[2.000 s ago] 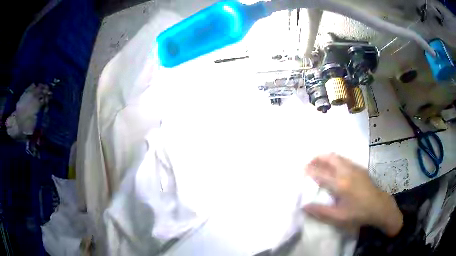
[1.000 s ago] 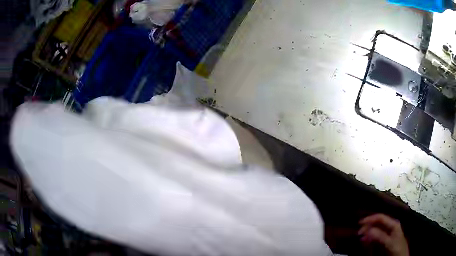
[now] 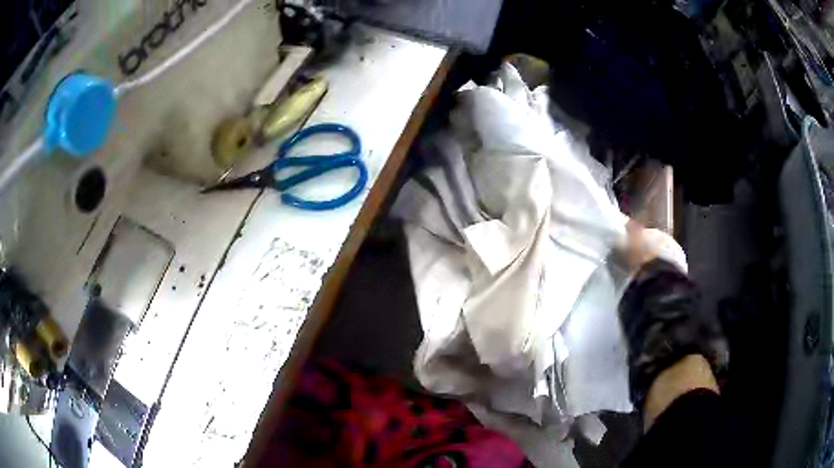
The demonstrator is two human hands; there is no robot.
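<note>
A heap of crumpled white fabric pieces (image 3: 512,228) lies beside the table, in the middle of the view. My right hand (image 3: 636,245) is at the right side of the heap. It is small and blurred, and its fingers run into the white cloth, so its grip is not clear. The arm comes up from the lower right, with a camouflage sleeve at the wrist. My left hand is not in view.
The worn white table edge (image 3: 352,228) runs diagonally at left. Blue-handled scissors (image 3: 320,169) and a yellowish tool (image 3: 293,110) lie there. The cream machine head (image 3: 183,69) carries a blue clip (image 3: 80,113). Brass knurled rollers (image 3: 41,345) are at far left. Red-and-black patterned cloth (image 3: 384,420) is below.
The view has swung from the sewing area, past the table's left side, to the heap at right. The large white piece seen a second ago is out of view. My right hand is now at the heap.
</note>
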